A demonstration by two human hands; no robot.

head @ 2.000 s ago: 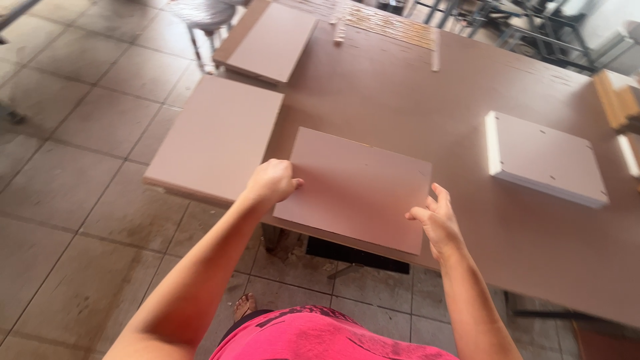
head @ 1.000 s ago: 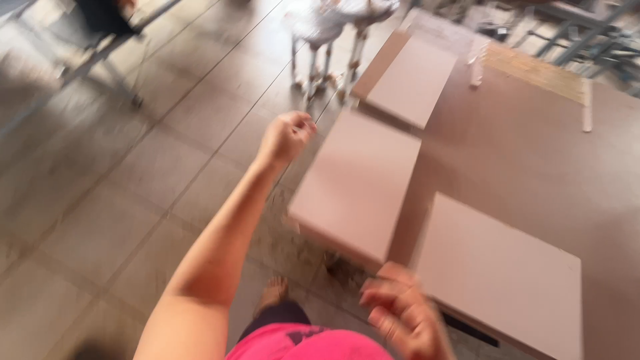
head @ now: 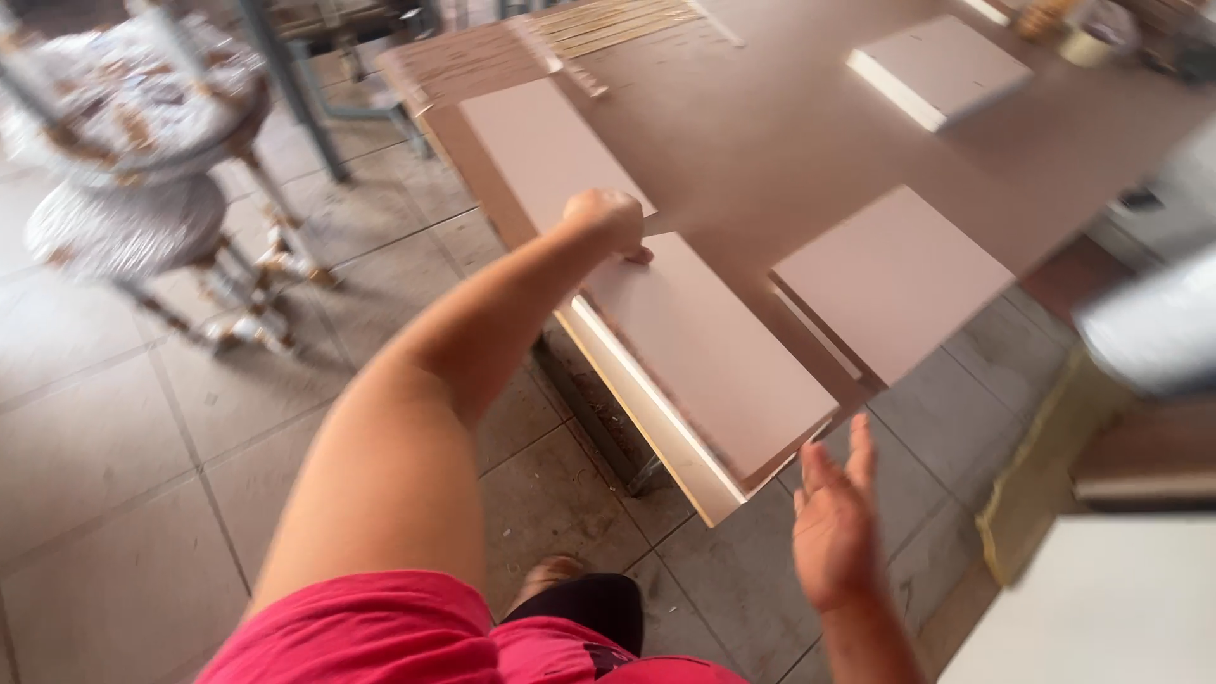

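My left hand (head: 613, 223) is at the far end of a flat board (head: 712, 351) near the table's corner, thumb against its edge; whether it grips the board is hard to tell. White-edged boards lie under that one. My right hand (head: 834, 518) is off the near corner of the same board, palm up and fingers apart, holding nothing. Another flat board (head: 893, 285) lies to the right with its near edge at the table's edge. Beyond my left hand lies a further board (head: 551, 147).
The large table (head: 760, 114) also bears a white-edged stack (head: 940, 71) and thin wooden strips (head: 617, 24). Plastic-wrapped stools (head: 133, 218) stand at the left. A white panel (head: 1102, 608) is at the lower right.
Two seconds ago both hands were at the sides of the board that now lies to the right; both are now at the corner board. The view has turned strongly.
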